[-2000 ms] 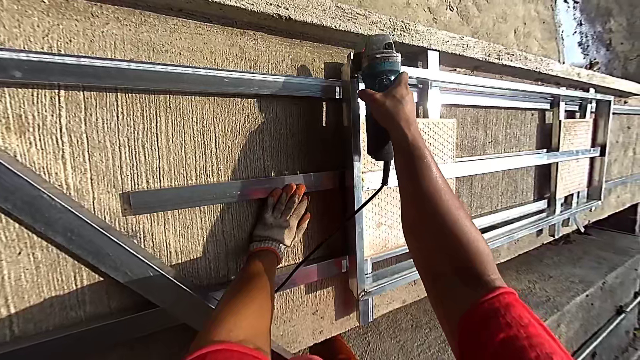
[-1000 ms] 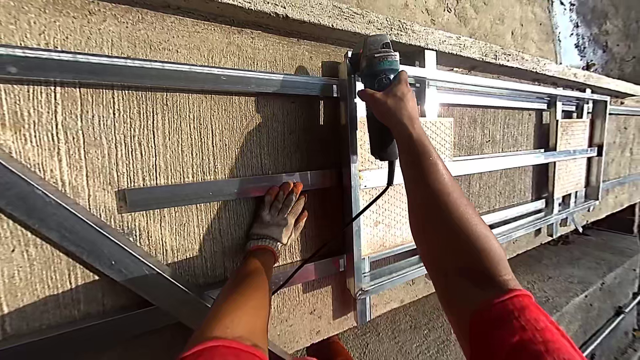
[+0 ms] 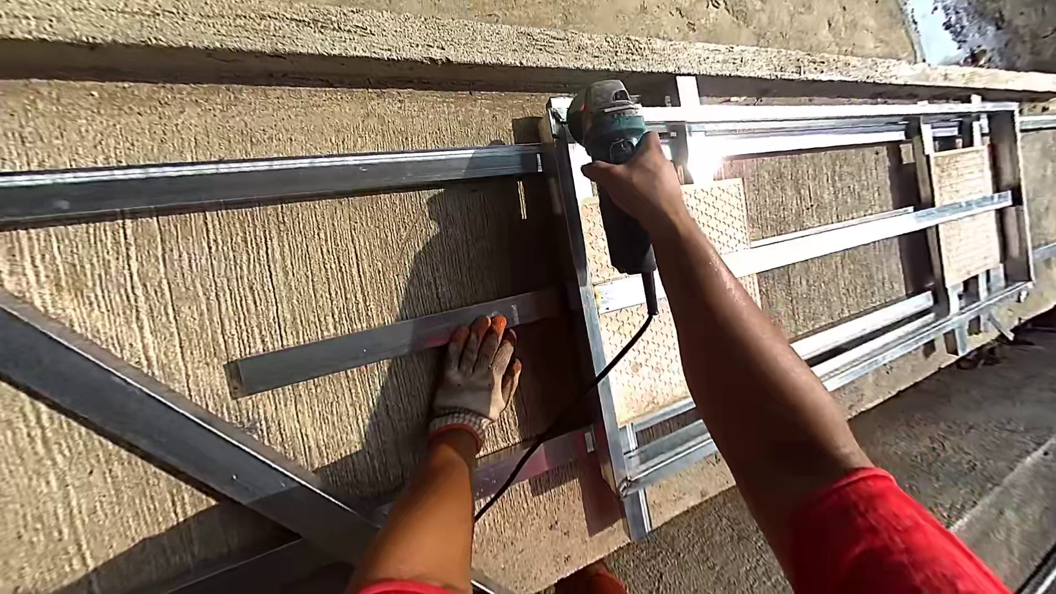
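My bare right hand [image 3: 639,183] grips the body of an angle grinder [image 3: 617,140], whose head is at the upper left corner of a welded metal frame [image 3: 587,297]. The grinder's disc is hard to make out. A black power cord runs down from its handle and passes behind my left forearm. My left hand [image 3: 478,367], in a knit work glove with orange fingertips, rests on a flat metal bar [image 3: 363,345]. The bar lies nearly level on the grooved concrete, and its right end reaches the shadow beside the frame's left side member.
A long metal channel [image 3: 272,177] meets the frame from the left. A diagonal metal beam [image 3: 165,421] crosses the lower left. Textured tan panels [image 3: 718,216] show through the frame. A raised concrete curb [image 3: 412,49] runs along the top.
The bar under my left hand now slants more, with its left end lower than before. The grinder remains at the frame's upper corner in my right hand.
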